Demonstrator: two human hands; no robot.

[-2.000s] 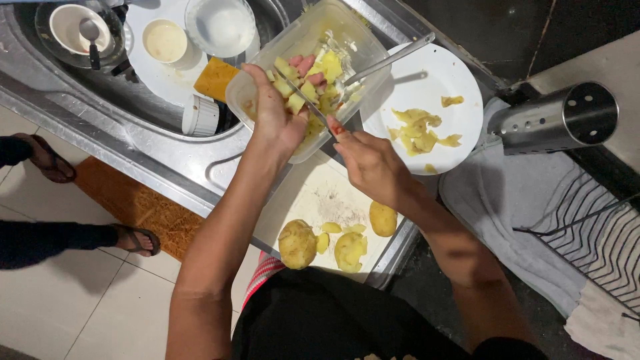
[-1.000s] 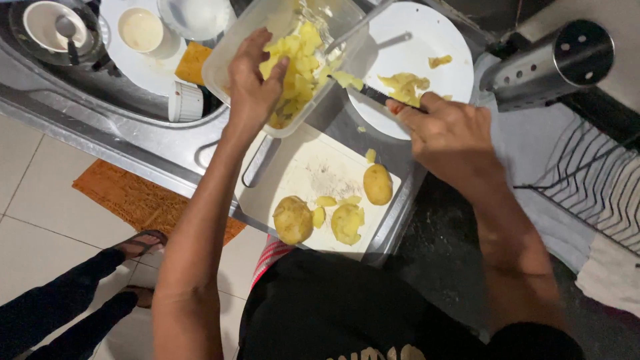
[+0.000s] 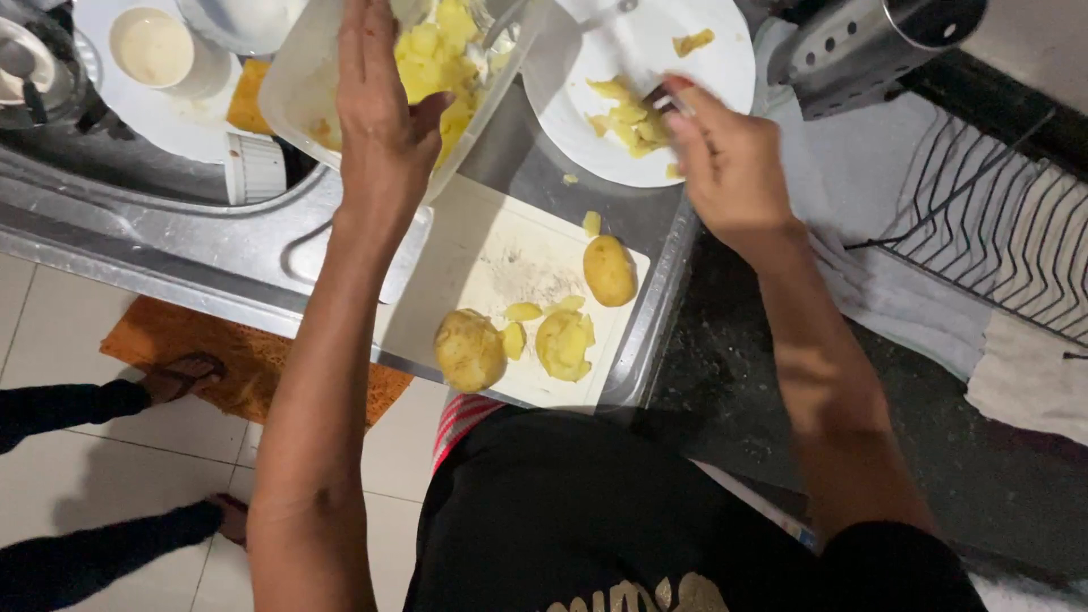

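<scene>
My left hand [image 3: 378, 110] is over a clear plastic container [image 3: 293, 93] of cut potato [image 3: 438, 64], fingers extended and thumb apart, with nothing gripped. A utensil handle leans inside the container. Over the white plate [image 3: 557, 127], my right hand [image 3: 722, 153] is closed on a knife, largely hidden and blurred. Potato peelings [image 3: 629, 123] lie on the plate beside that hand. Below, a white cutting board [image 3: 510, 246] bears an unpeeled potato [image 3: 609, 272], another potato [image 3: 470, 350], a partly peeled one [image 3: 565, 342] and a few peel scraps.
A steel sink [image 3: 170, 191] at the left holds dishes, a cup [image 3: 153, 51], a ramekin [image 3: 255, 168] and an orange sponge [image 3: 248, 98]. A perforated steel cutlery holder [image 3: 858, 51] and a wire rack [image 3: 986, 229] on cloths are at the right. Another person's feet [image 3: 183, 376] are at lower left.
Two seconds ago my left hand held potato against the knife above the container; now it is empty. My right hand has moved away from the container to the plate with the knife.
</scene>
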